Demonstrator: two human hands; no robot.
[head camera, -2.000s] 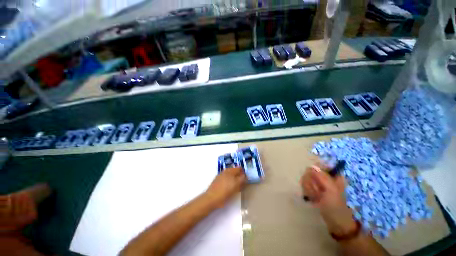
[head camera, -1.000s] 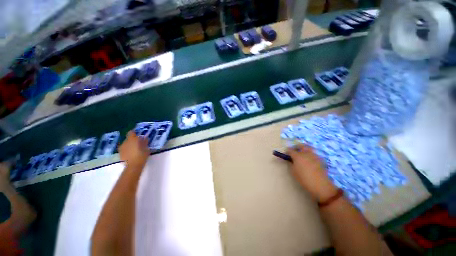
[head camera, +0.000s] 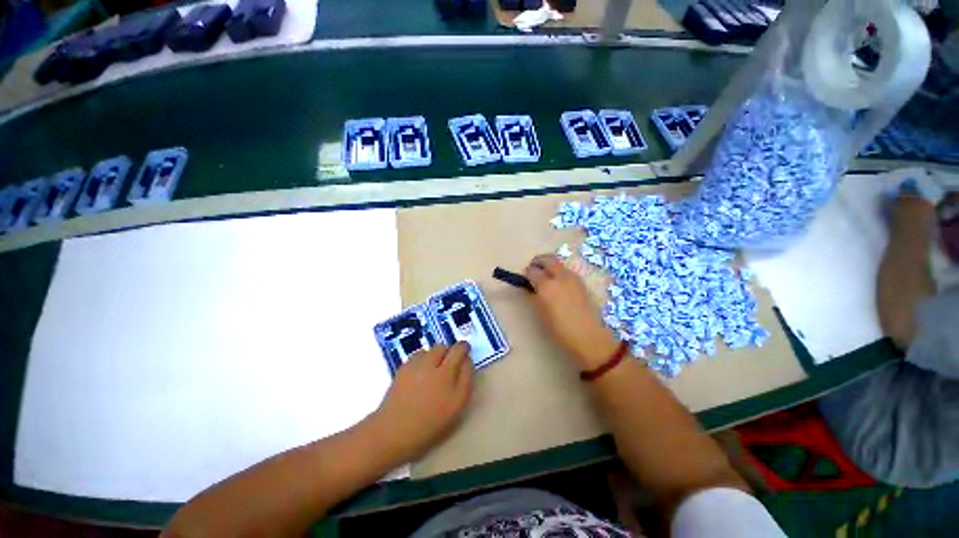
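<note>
My left hand [head camera: 429,391] holds two light-blue-rimmed housings [head camera: 463,321] side by side, where the white sheet [head camera: 210,336] meets the brown cardboard [head camera: 442,236]. Its fingers lie over their near edges. My right hand [head camera: 557,299] is to their right, holding a short black hand tool [head camera: 513,278] that points left. Whether its fingertips also hold an insert cannot be told. The pile of light-blue inserts [head camera: 684,294] lies right of my right hand. The clear bag of inserts [head camera: 762,168] stands behind it.
The green conveyor belt [head camera: 263,116] carries several housings [head camera: 494,139] beyond the bench. Dark units [head camera: 200,26] lie on the far side. A white roll [head camera: 868,53] hangs above the bag by a pale post. Another person's arm [head camera: 901,263] is at the right, above a white surface.
My left hand has come back from the belt's edge to the bench with the two housings. My right hand still holds the black tool, now nearer them. The view has shifted.
</note>
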